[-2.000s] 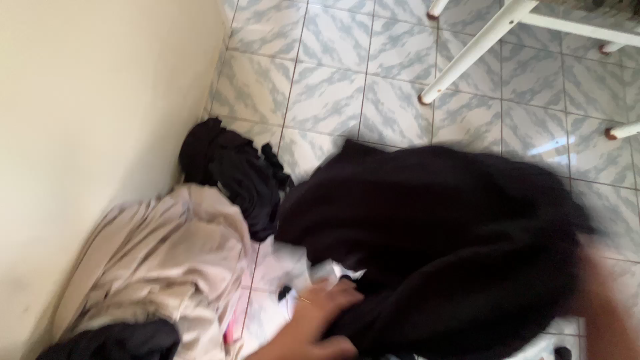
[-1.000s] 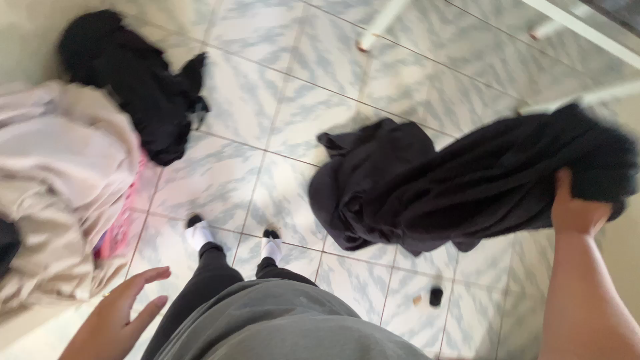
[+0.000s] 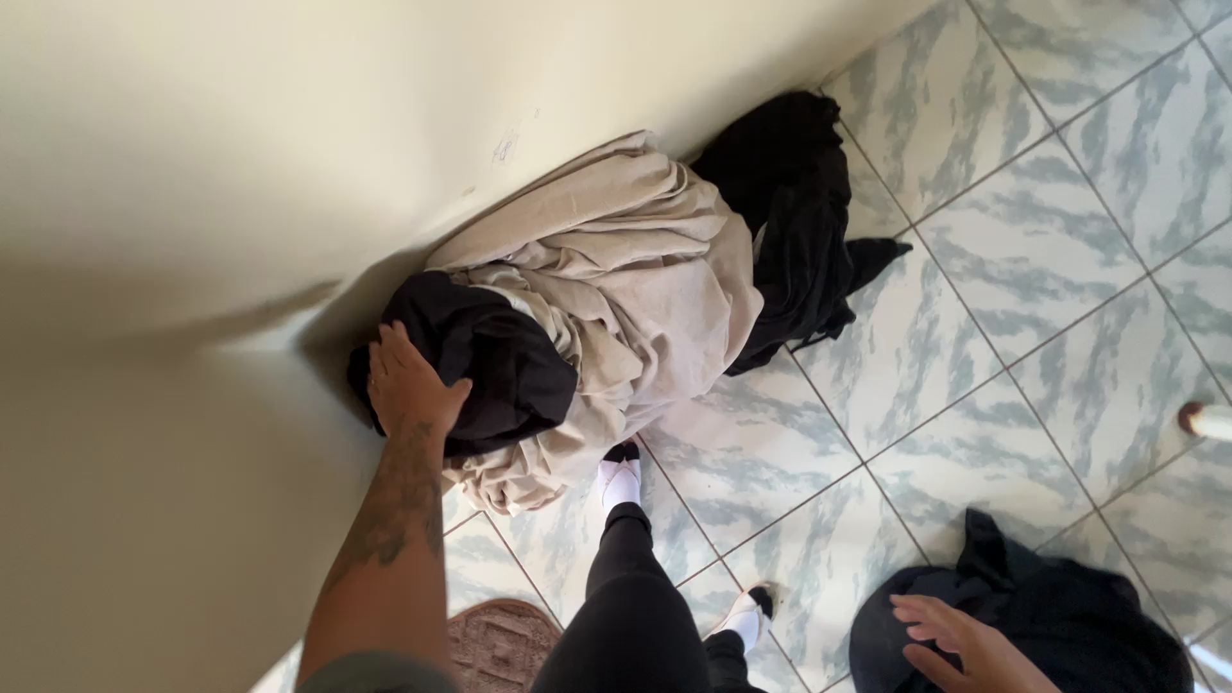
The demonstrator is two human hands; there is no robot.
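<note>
My left hand [image 3: 409, 380] rests on a bundled black cloth [image 3: 510, 371] at the wall corner, its fingers spread over the near side; whether it grips the fabric I cannot tell. That bundle lies against a large crumpled beige cloth [image 3: 664, 260]. Beyond the beige heap, another black cloth [image 3: 799, 212] lies along the wall. At the lower right my right hand [image 3: 953, 640] is over a dark cloth heap [image 3: 1068, 626] on the floor, fingers apart and holding nothing.
A cream wall [image 3: 289, 125] borders the piles. A brown textured mat [image 3: 500, 645] lies near my feet, which wear white and black socks [image 3: 619, 476]. The tip of a white furniture leg [image 3: 1208, 421] shows at the right edge of the tiled floor [image 3: 1011, 269].
My right hand has let go of the dark cloth it held one second ago, which now lies on the floor. My left hand has come onto the black bundle. The view has swung toward the wall.
</note>
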